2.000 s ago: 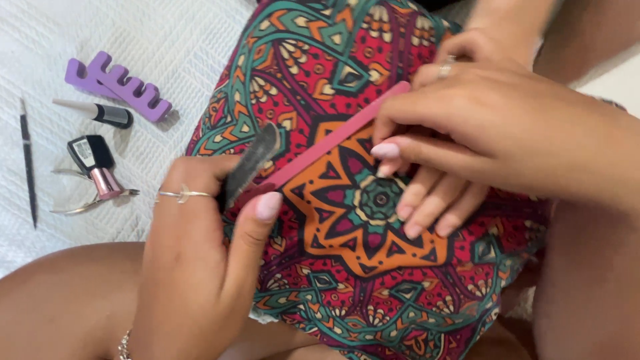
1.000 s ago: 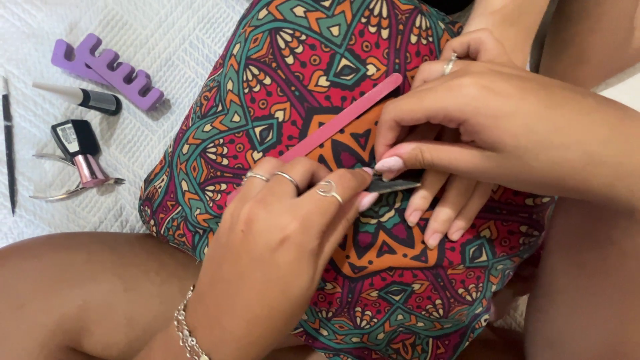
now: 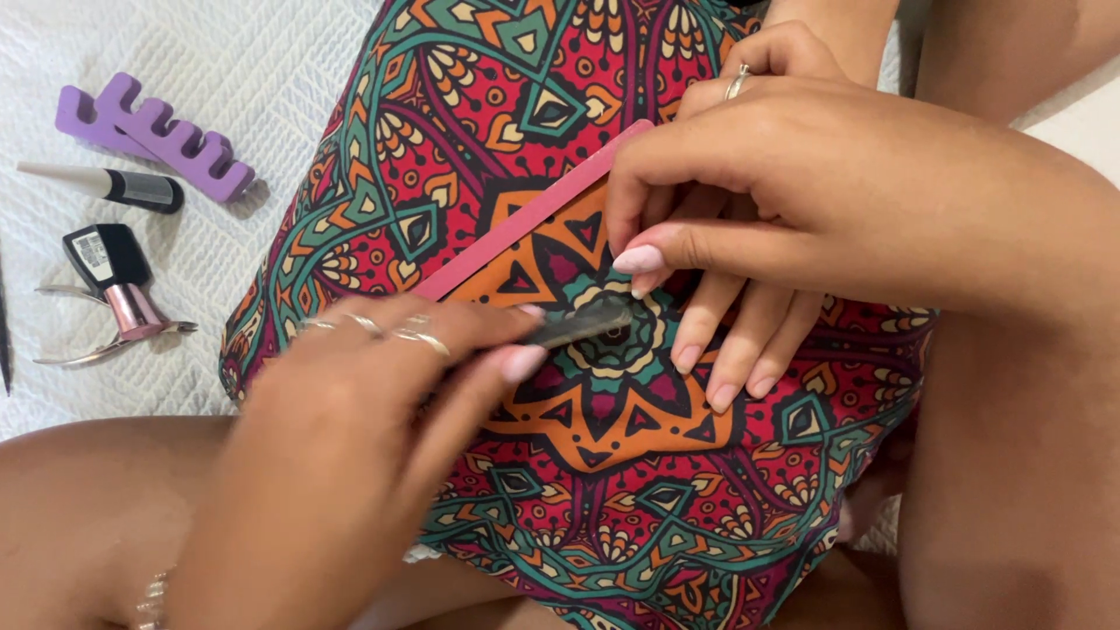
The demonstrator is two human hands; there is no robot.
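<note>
My left hand (image 3: 376,385), wearing several rings, pinches a small dark flat tool (image 3: 582,324) between thumb and fingers. The tool is blurred; its tip lies just left of the other person's fingertips. My right hand (image 3: 787,184) lies over the other person's hand (image 3: 731,337), with a finger of it held between my thumb and curled fingers. That hand rests on a patterned cushion (image 3: 595,437), several fingers pointing down. A pink nail file (image 3: 534,223) lies diagonally on the cushion, between my two hands.
On the white quilted cover (image 3: 262,61) at left lie purple toe separators (image 3: 175,144), a black-and-white bottle or brush (image 3: 114,185), a nail polish bottle (image 3: 118,276) over metal nippers (image 3: 96,354), and a thin dark stick (image 3: 4,324). Bare legs flank the cushion.
My left hand came right with the dark tool to the other person's fingertips, then drew back a little to the left. My right hand has stayed over the other person's hand.
</note>
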